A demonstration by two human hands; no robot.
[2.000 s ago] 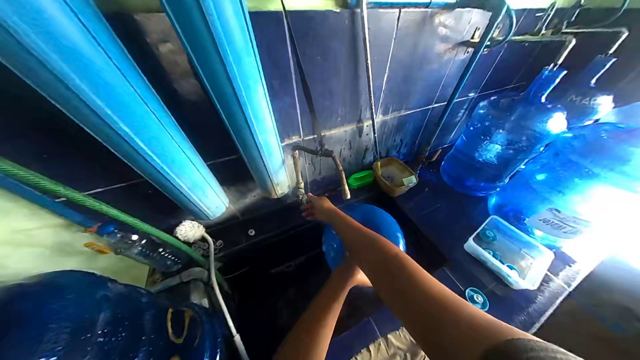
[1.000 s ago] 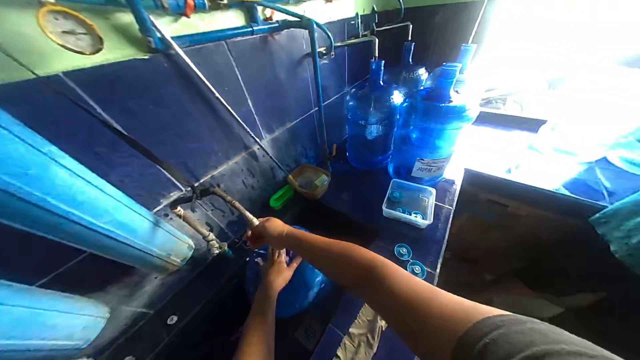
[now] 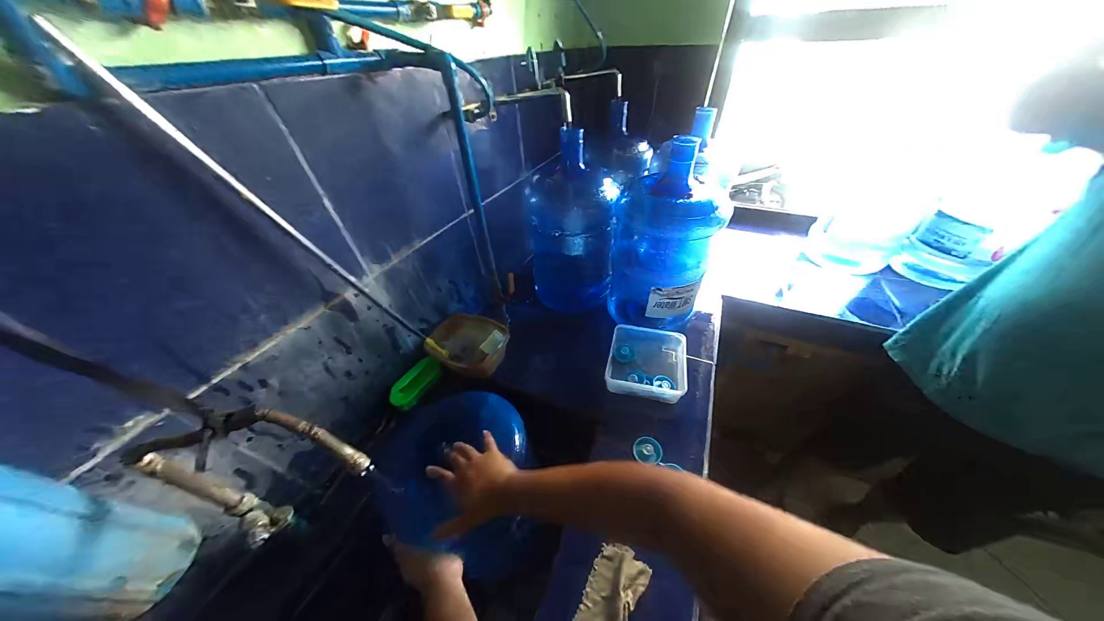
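A large blue plastic water jug [image 3: 492,431] lies in the dark basin below the wall pipes. My right hand [image 3: 473,483], fingers spread, rests on or just over its rounded surface. Lower down, my left hand [image 3: 423,561] is against the jug's near side; its fingers are blurred and partly hidden. A pipe spout [image 3: 354,459] points at the jug's left side, with what looks like water at its mouth. A second pipe with a valve [image 3: 250,517] sits nearer, to the left of the jug.
Behind the jug are a green plastic scoop or brush [image 3: 416,383] and a brown basin [image 3: 470,371]. Rightward on the tiled ledge are a clear tub of caps [image 3: 645,392], loose caps [image 3: 647,449], a cloth [image 3: 612,582] and upright jugs [image 3: 660,250]. A person's teal garment [image 3: 1026,345] hangs at right.
My right hand has moved from beside the pipe spout onto or over the jug. My left hand has gone lower on the jug's near side. The view has swung rightward.
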